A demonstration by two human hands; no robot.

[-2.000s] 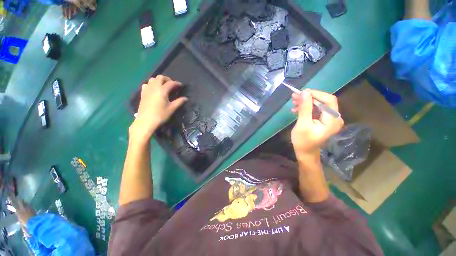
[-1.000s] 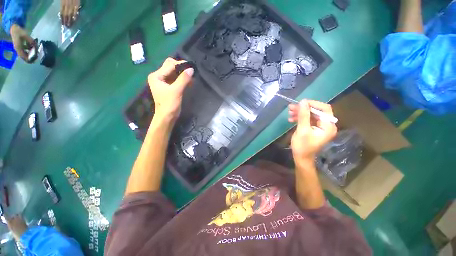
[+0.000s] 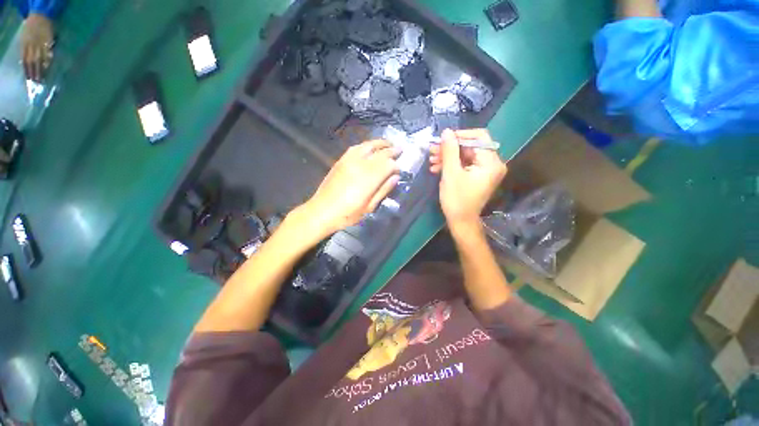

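A black divided tray (image 3: 250, 104) lies on the green bench, with loose black squarish parts (image 3: 355, 68) in both compartments. My left hand (image 3: 354, 183) is over the tray's middle, beside the pale shiny strips (image 3: 408, 154). Its fingertips point at the strips; whether they hold a part cannot be told. My right hand (image 3: 471, 179) grips a thin white or silver tool (image 3: 478, 145) between thumb and fingers. The tool's tip points left to the upper end of the strips, close to my left fingertips. The tip itself is blurred in glare.
Black phones with white ends (image 3: 201, 54) lie left of the tray. Small pale pieces (image 3: 141, 383) are at lower left. An open carton (image 3: 599, 266) with a clear bag (image 3: 537, 225) is at right. A blue-sleeved person (image 3: 682, 75) is at upper right; another person's hand (image 3: 37, 50) is at upper left.
My left hand has moved from the tray's left side, where it held a black part a second ago, to the strips. My right hand and tool are now closer to it. The view has shifted.
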